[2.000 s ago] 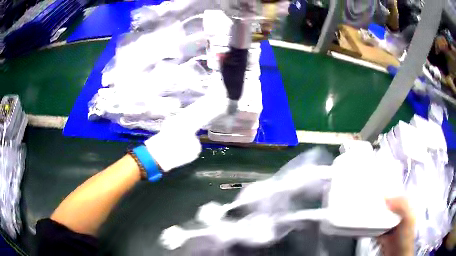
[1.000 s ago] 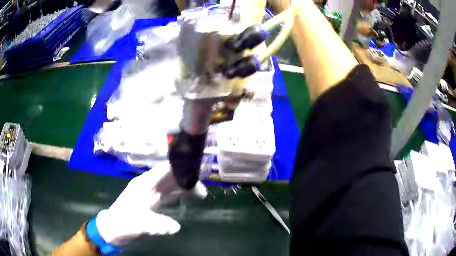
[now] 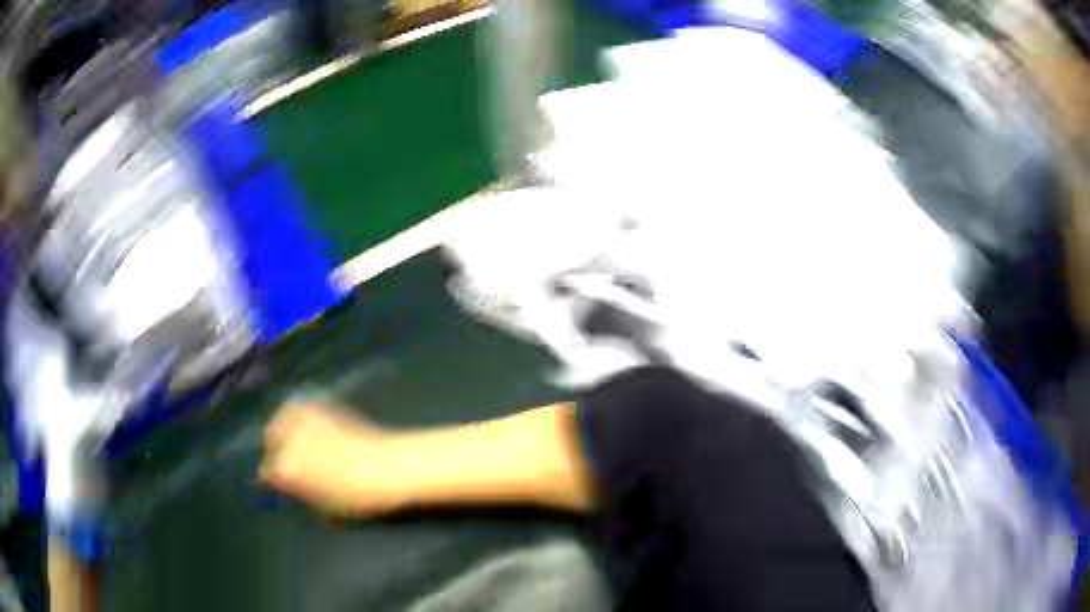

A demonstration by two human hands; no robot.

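The picture is strongly blurred. My right hand [image 3: 320,457] is bare and curled over the dark bench mat [image 3: 406,329], left of centre; whether it holds anything cannot be told. My left hand [image 3: 57,401], in a white glove, is a smear at the far left edge beside the white bagged units [image 3: 167,269] on the blue sheet [image 3: 281,233]. Its fingers and anything in them cannot be made out. A large heap of white power strips [image 3: 741,179] fills the right side, its details washed out.
A green conveyor [image 3: 395,144] with a pale edge rail [image 3: 418,239] runs behind the bench. A grey post [image 3: 526,90] stands at the top middle. My dark right sleeve [image 3: 705,490] crosses the lower middle. More blue sheet [image 3: 1022,418] shows at the right edge.
The view has swung right, so the blue sheet and its pile now lie at the left. My right arm has come down from the top to the bench. The black hand tool is no longer distinguishable.
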